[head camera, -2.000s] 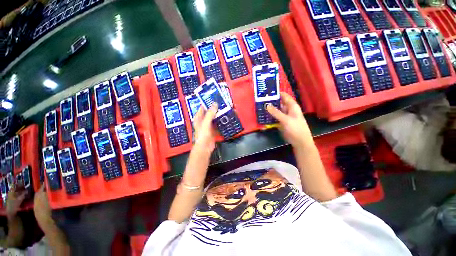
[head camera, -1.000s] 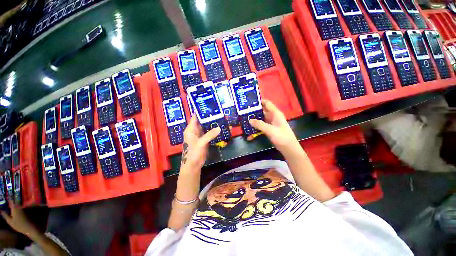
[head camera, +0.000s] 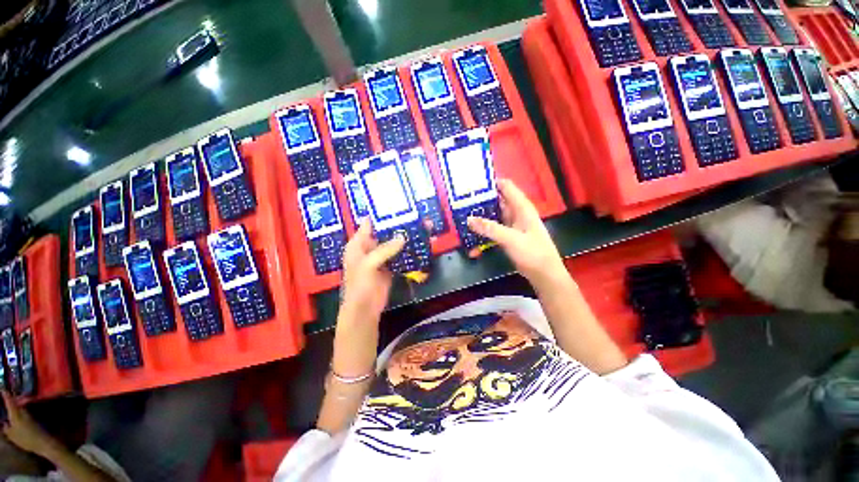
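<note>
My left hand (head camera: 367, 266) holds a keypad phone (head camera: 388, 193) upright over the middle tray, its thumb on the keys. My right hand (head camera: 520, 235) holds a second keypad phone (head camera: 467, 174) beside it, thumb on the keypad. Both held screens are plain bright white. Small yellow covers show at the fingers under both phones. The middle red-orange phone tray (head camera: 527, 174) holds more phones with lit blue screens; some of its front row are partly hidden behind the phone in my left hand.
Phone trays stand at left (head camera: 188, 360) and, stacked, at right (head camera: 612, 202). A loose phone (head camera: 195, 47) lies on the green surface (head camera: 268, 47). A lower tray (head camera: 699, 359) with dark items is beside my lap. Another person's arm (head camera: 36, 438) is at lower left.
Both held phones' screens have gone from blue menus to plain white; earlier the two phones were farther apart. The loose phone has moved right along the green surface.
</note>
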